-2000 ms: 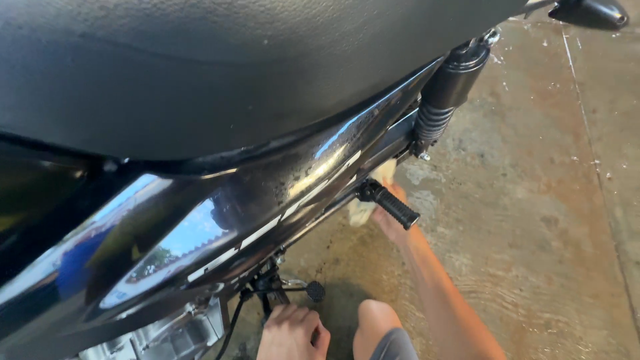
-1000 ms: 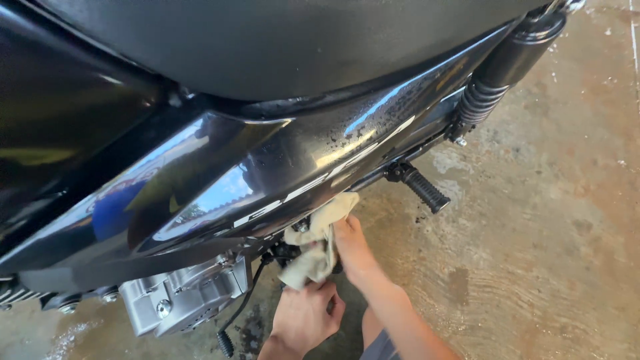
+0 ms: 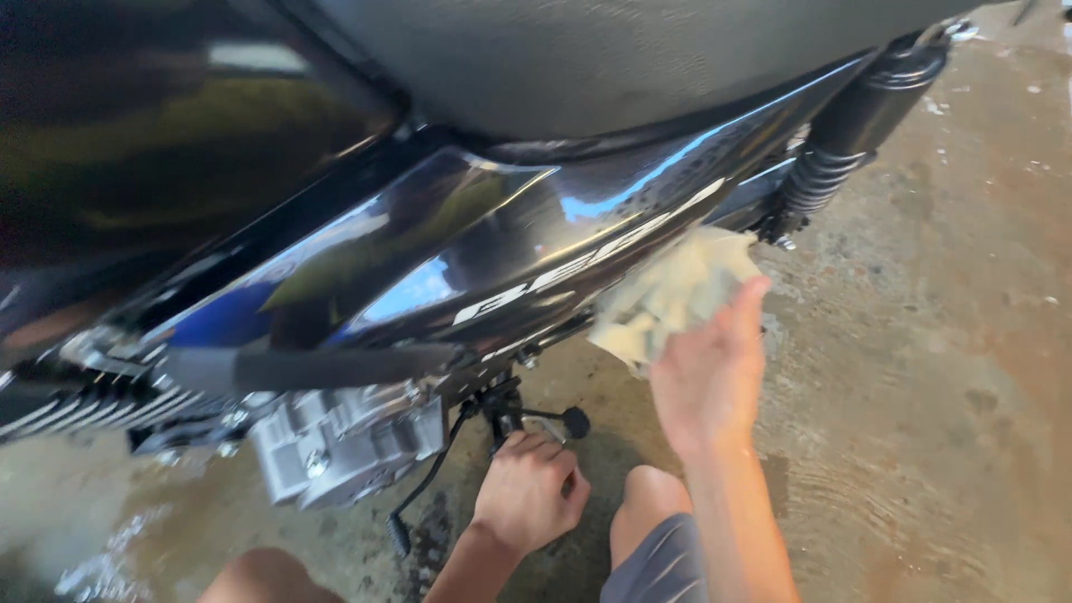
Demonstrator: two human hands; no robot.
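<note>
A pale yellowish cloth [image 3: 678,293] is in my right hand [image 3: 712,377], held against the lower rear edge of a motorcycle's glossy black side panel [image 3: 502,243]. The cloth looks crumpled and slightly blurred. My left hand [image 3: 532,490] is curled at the black footrest bracket [image 3: 502,406] under the panel, beside the gear lever [image 3: 427,477]; its fingertips are hidden, so what it grips is unclear. White lettering runs along the panel, and water drops show on its upper rear part.
The black seat [image 3: 586,59] overhangs the panel. A rear shock absorber [image 3: 846,134] stands at upper right, and the silver engine case [image 3: 347,444] sits at lower left. My knees are below, over the wet concrete floor [image 3: 921,402].
The cloth was at the bracket beside both hands one second ago; my right hand has since carried it right and up to the panel's rear edge. My left hand stays near the bracket.
</note>
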